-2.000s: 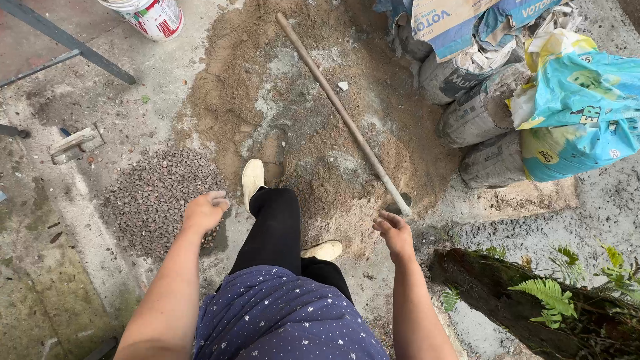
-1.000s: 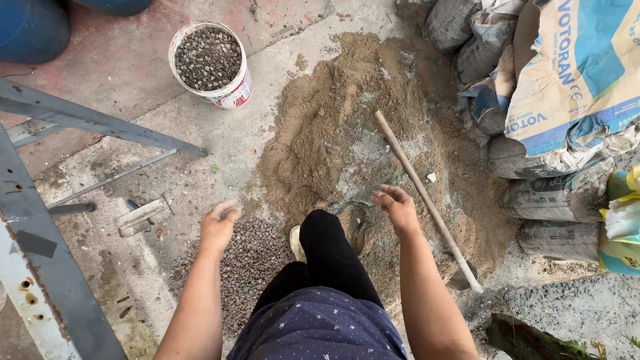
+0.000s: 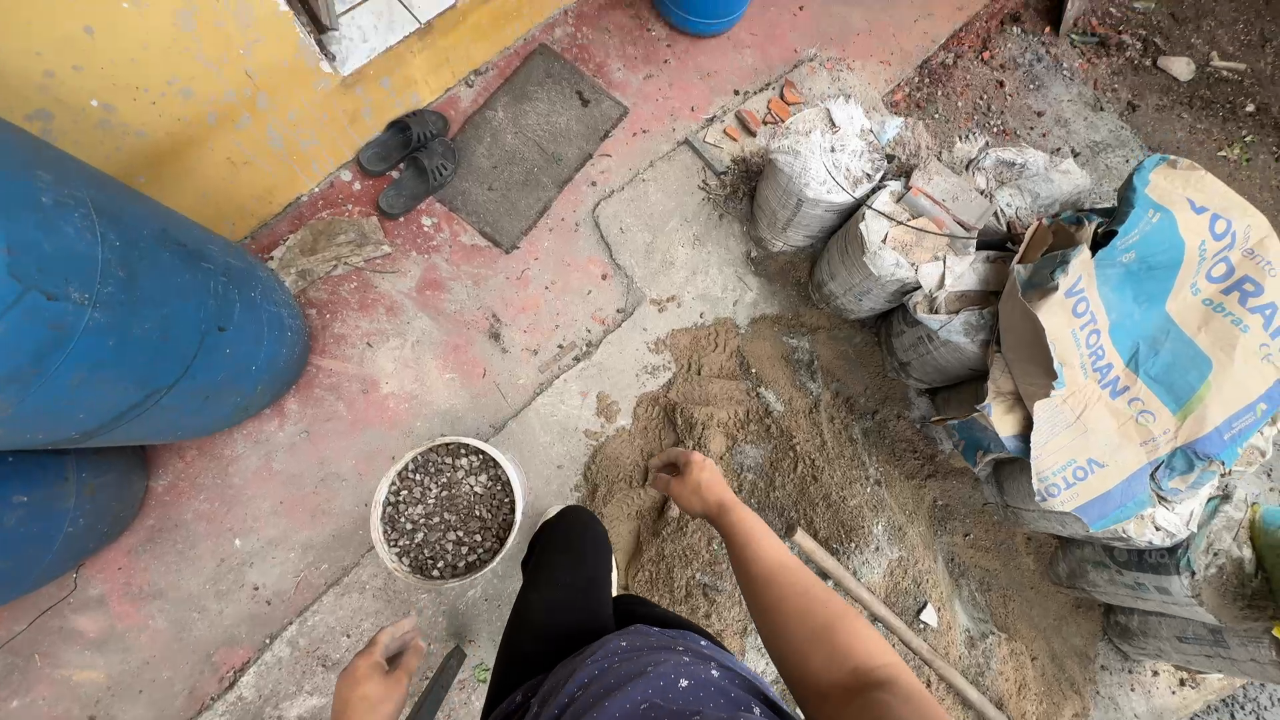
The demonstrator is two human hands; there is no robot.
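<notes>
My left hand is at the bottom left, its fingers loosely bent and apart with nothing in them, below a white plastic bucket filled with gravel. My right hand hangs over the left part of a pile of sand streaked with grey powder; its fingers are curled, and whether they touch each other is not plain. It holds nothing that I can see. Right of my right forearm a long wooden handle lies across the sand, its lower end out of view.
Paper cement bags and filled sacks line the right side. Blue plastic barrels stand at the left. A grey mat and black sandals lie by the yellow wall. A dark metal bar is beside my left hand.
The view has moved forward to the bucket, barrels and wall. My right hand has moved over the sand's left part, away from the wooden handle. The gravel heap on the ground is out of view.
</notes>
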